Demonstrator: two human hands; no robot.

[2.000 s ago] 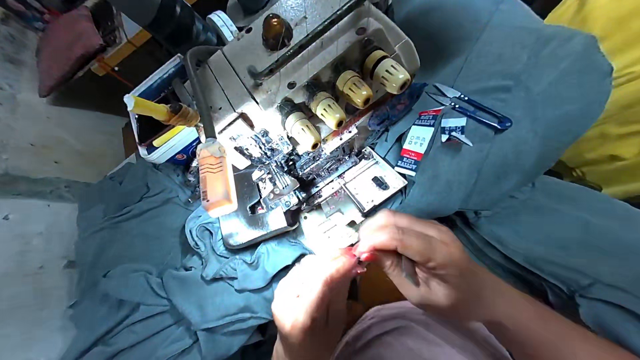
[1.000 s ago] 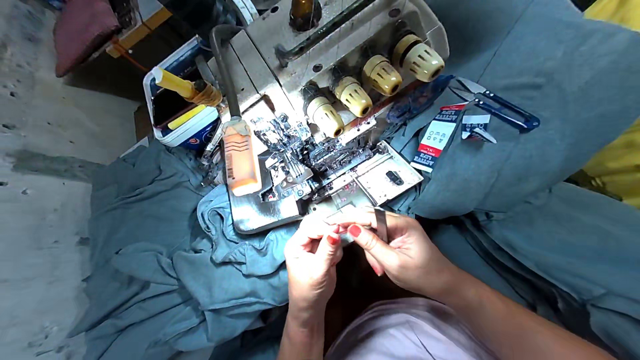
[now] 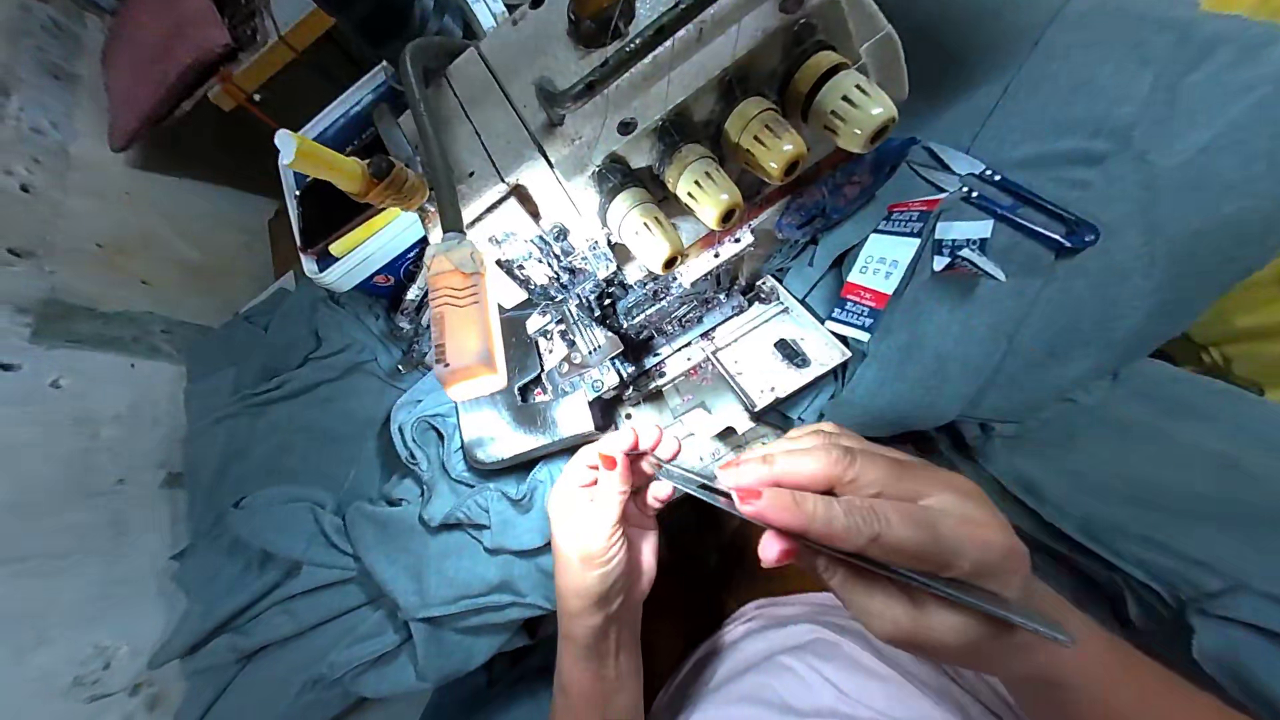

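My right hand (image 3: pixel 890 530) holds long metal tweezers (image 3: pixel 880 568), their tips reaching to the fingertips of my left hand (image 3: pixel 605 530). The left thumb and forefinger are pinched together; what lies between them is too small to tell. Just beyond both hands stands an overlock sewing machine (image 3: pixel 500 120) with its looper area (image 3: pixel 600 320) uncovered. A hinged metal cover plate (image 3: pixel 780 345) stands out at the right of that area. An orange-and-clear lamp (image 3: pixel 465 325) hangs at the mechanism's left. Several cream tension dials (image 3: pixel 700 185) line the machine's front.
Blue-grey fabric (image 3: pixel 350 520) lies bunched left of the machine and more fabric (image 3: pixel 1060 330) spreads at the right. On it rest thread snips (image 3: pixel 1020 205), a printed label strip (image 3: pixel 880 275) and a small torn piece (image 3: pixel 962 245). A white-and-blue tub (image 3: pixel 365 250) stands behind left.
The long tweezers now extend from my right hand toward the left fingertips; one second ago they lay between the right fingers. My hands have moved slightly apart.
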